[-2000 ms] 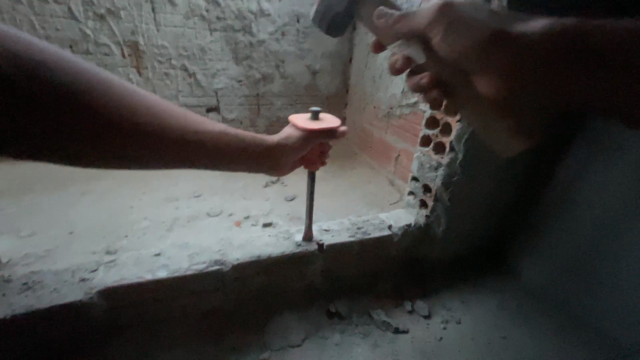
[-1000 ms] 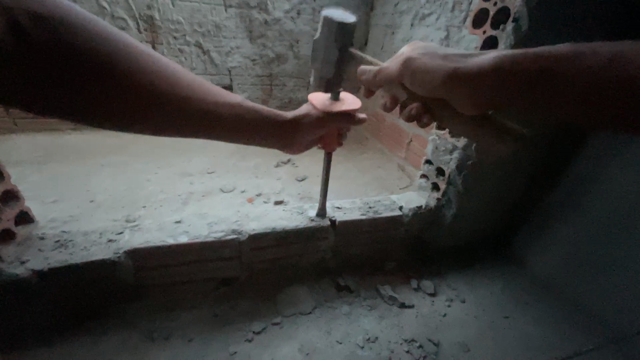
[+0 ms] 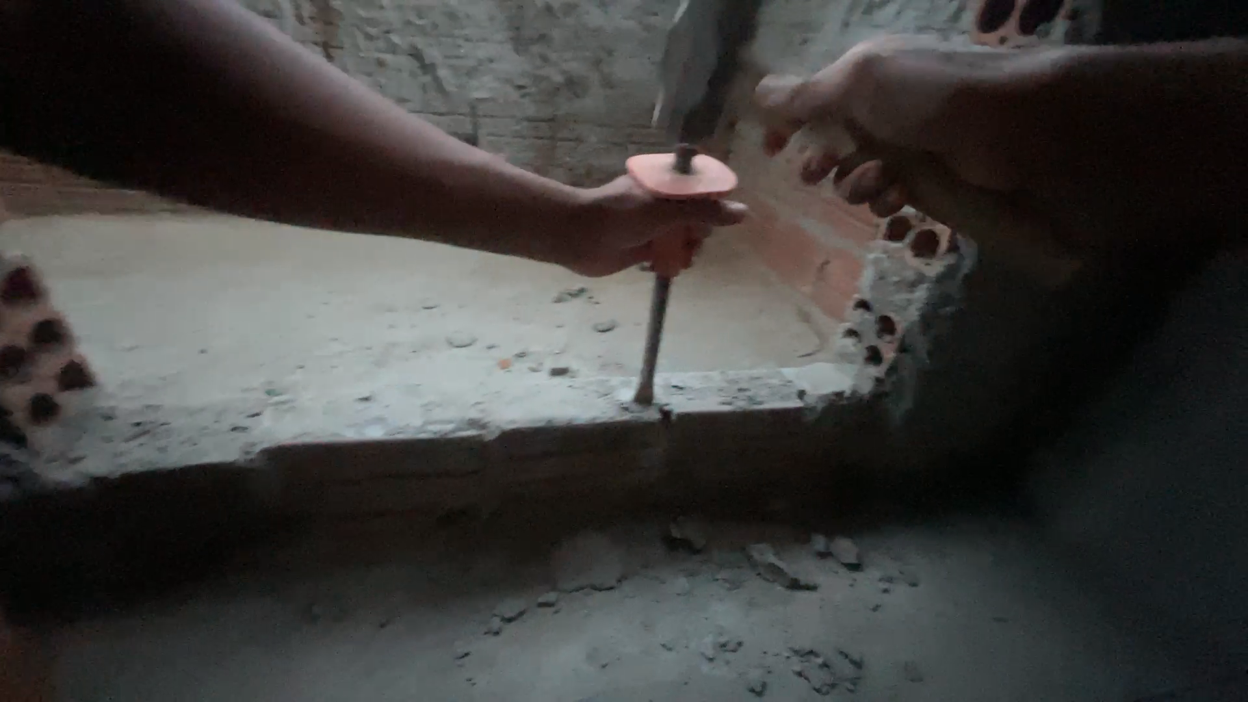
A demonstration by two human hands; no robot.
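My left hand grips the orange guarded handle of a cold chisel, just below its flat hand guard. The chisel stands nearly upright, slightly tilted, with its tip on the top edge of a low brick wall. My right hand is closed around the handle of a hammer, whose blurred metal head is directly above the chisel's struck end. Whether the two touch is hard to tell. Motion blur hides most of the hammer's handle.
Broken hollow bricks stick out at the left, and a rough hollow-brick edge rises at the right. Rubble pieces lie on the lower floor in front of the wall. Behind is a rough mortared wall.
Two seconds ago the hammer was raised to the upper right of the chisel; one second ago its head was at the chisel's top, and it is above it now. My left hand has kept its grip.
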